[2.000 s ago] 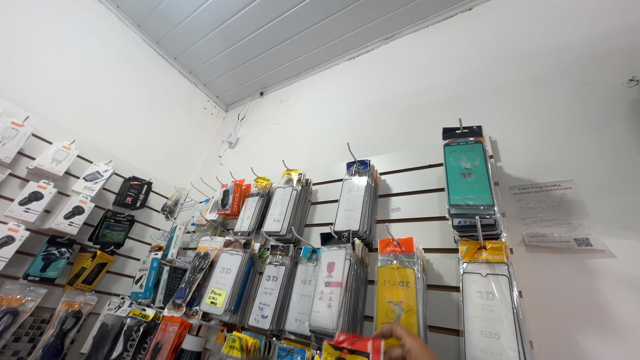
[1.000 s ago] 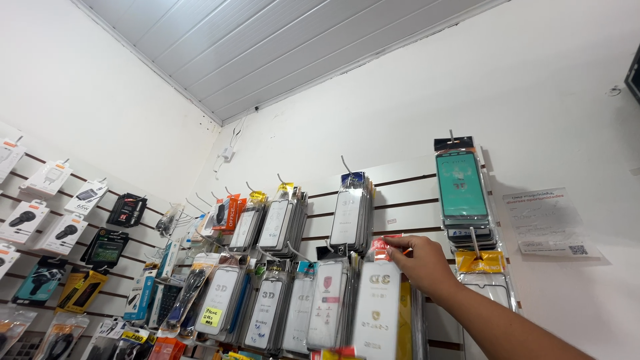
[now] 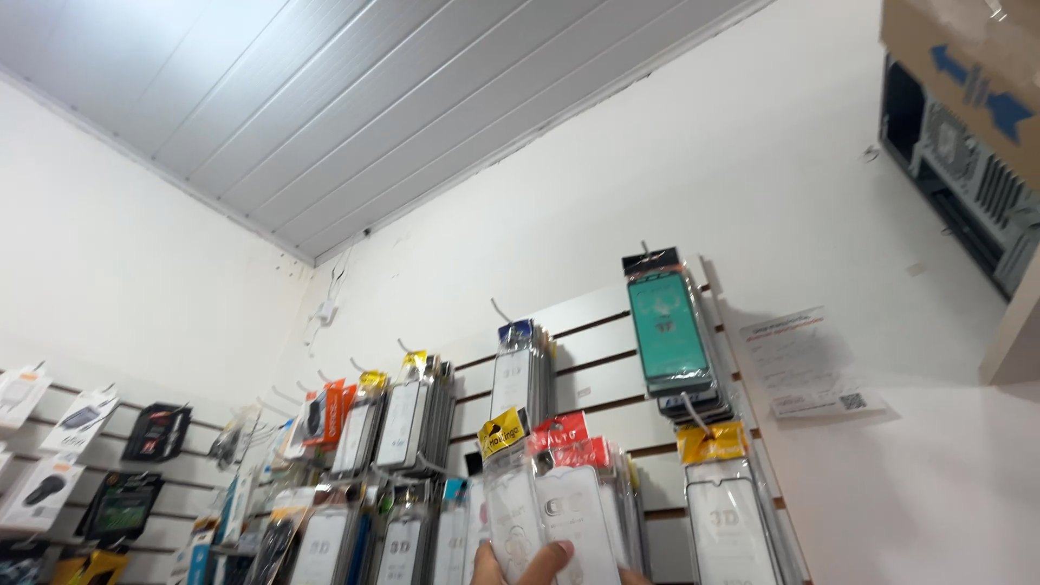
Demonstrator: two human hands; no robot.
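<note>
At the bottom centre, my left hand point(image 3: 524, 566) grips clear-bagged phone screen protectors, with its thumb across their front. One pack with a yellow header point(image 3: 513, 500) is on the left and overlaps a white-faced pack with a red header point(image 3: 578, 512). More red-topped packs stand right behind them; whether these are held or hang from a hook I cannot tell. A sliver of skin shows at the bottom edge right of the thumb; whether it is my right hand or more of the left is unclear.
A slatted wall panel point(image 3: 589, 313) carries hooks with more screen protectors, including a green-faced pack point(image 3: 668, 329). Boxed accessories hang at left. A printed sheet point(image 3: 812, 366) is on the right wall. At upper right, a computer case point(image 3: 951, 154) and a cardboard box point(image 3: 967, 77) jut in.
The right arm, which reached from the right to a red-topped pack one second ago, has withdrawn from there. The left hand with packs has come into view at the bottom. The view has shifted up and right.
</note>
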